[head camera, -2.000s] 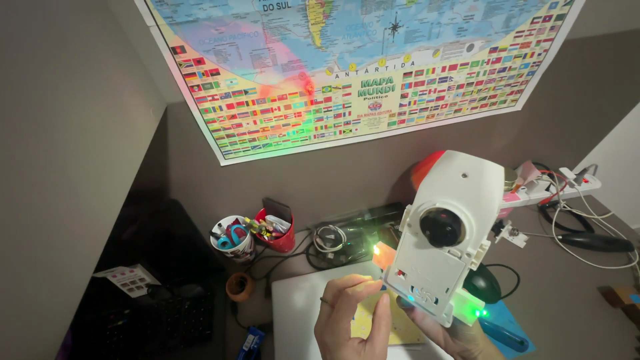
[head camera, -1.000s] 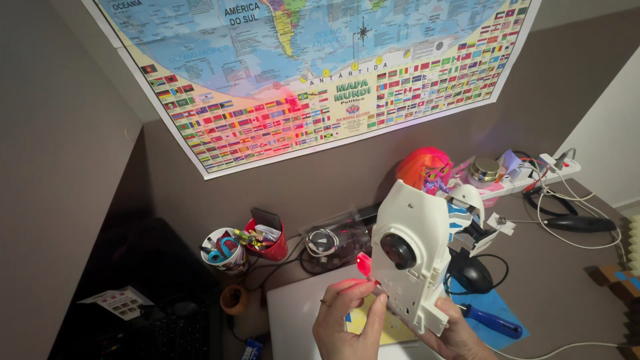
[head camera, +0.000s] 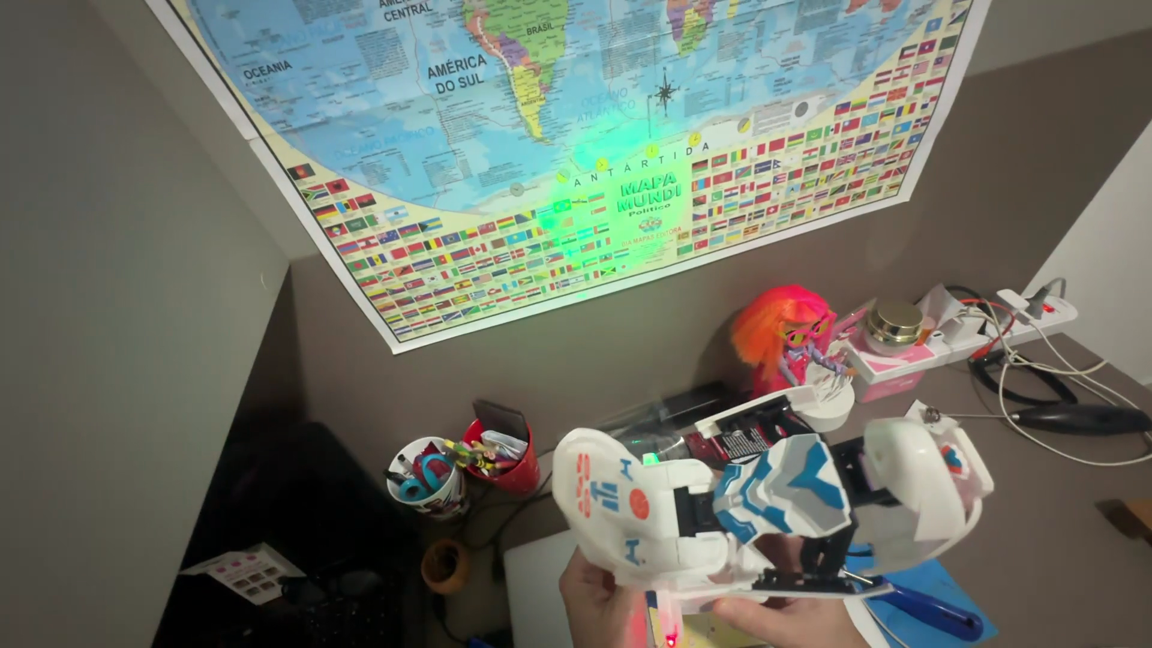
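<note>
A white plastic toy with blue-and-white panels, black joints and small colored markings is held above the desk, tilted on its side. My left hand grips its lower left part from below. My right hand holds the underside, with the thumb along the lower edge. Both hands are partly hidden by the toy and cut off by the frame. A small red light glows low between the hands, and green light falls on the wall map. Below the right hand lies a screwdriver with a blue handle on a blue sheet.
Behind the toy stand an orange-haired doll, a gold-lidded jar and a white power strip with tangled cables. Pen cups, one white and one red, stand at left beside a brown ring-shaped object. A pale flat panel lies beneath.
The toy has been turned from roughly upright onto its side, so its blue-and-white panels now show. My left hand has gone from its front face to its lower left. The light on the map changed from red to green.
</note>
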